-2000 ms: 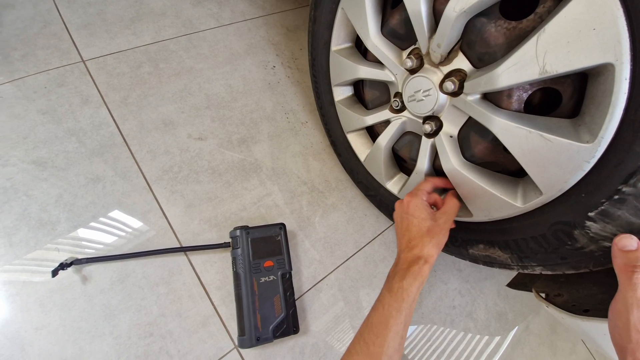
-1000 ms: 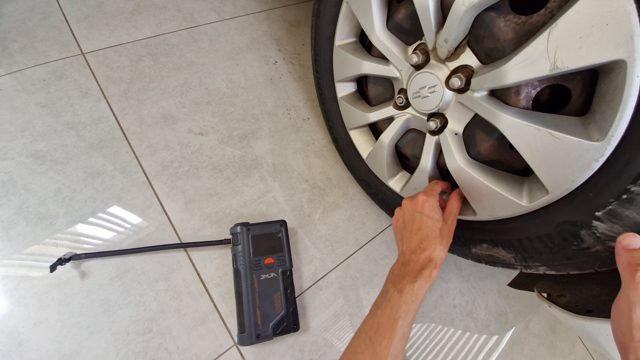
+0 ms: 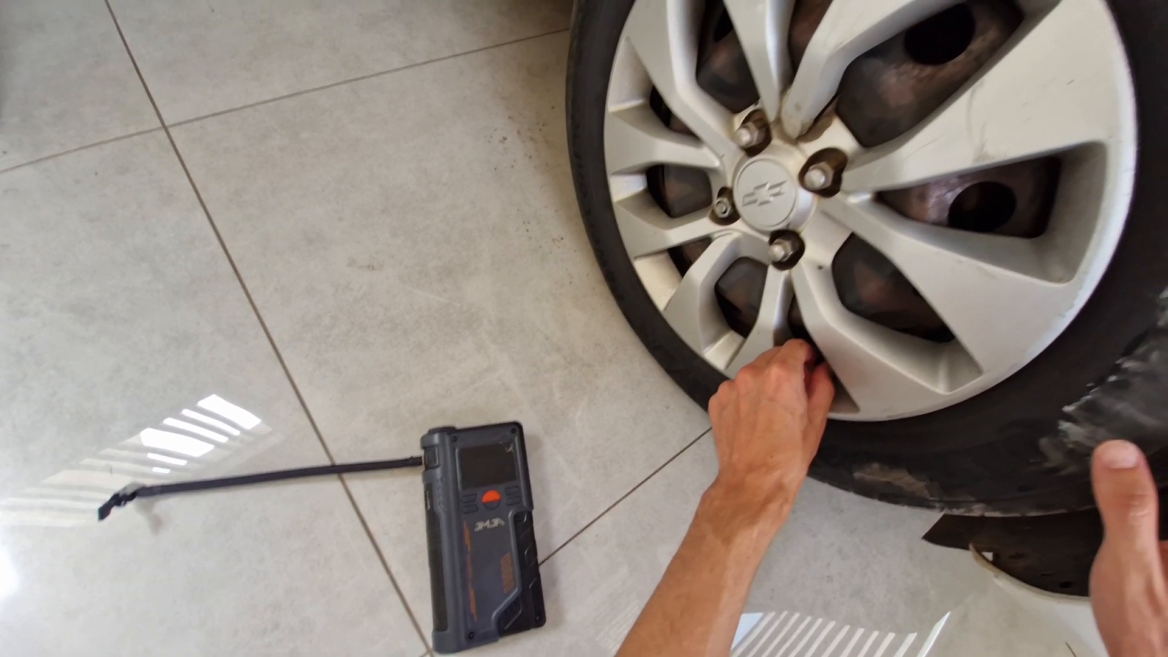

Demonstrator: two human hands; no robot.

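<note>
My left hand [image 3: 771, 411] reaches to the lower part of a silver car wheel cover [image 3: 922, 246], its fingertips tucked into a gap between two spokes near the rim. What those fingers touch or hold is hidden behind them. At the right edge, part of my right hand [image 3: 1127, 538] shows, mainly the thumb, beside the black tire [image 3: 922, 456]. A dark portable tire inflator [image 3: 484, 538] with an orange-red button lies on the floor. Its black air hose [image 3: 274, 476] stretches left and ends in a chuck [image 3: 117, 504].
Large grey floor tiles [image 3: 392, 265] with dark joints lie under everything. Below the tire, at the lower right, is a dark panel with a pale curved edge [image 3: 1031, 584]. Sunlight stripes fall on the floor at left and at the bottom.
A small dark thing showed at my left fingertips two seconds ago; the fingers now sit in the gap between the spokes. The inflator and hose have stayed in place.
</note>
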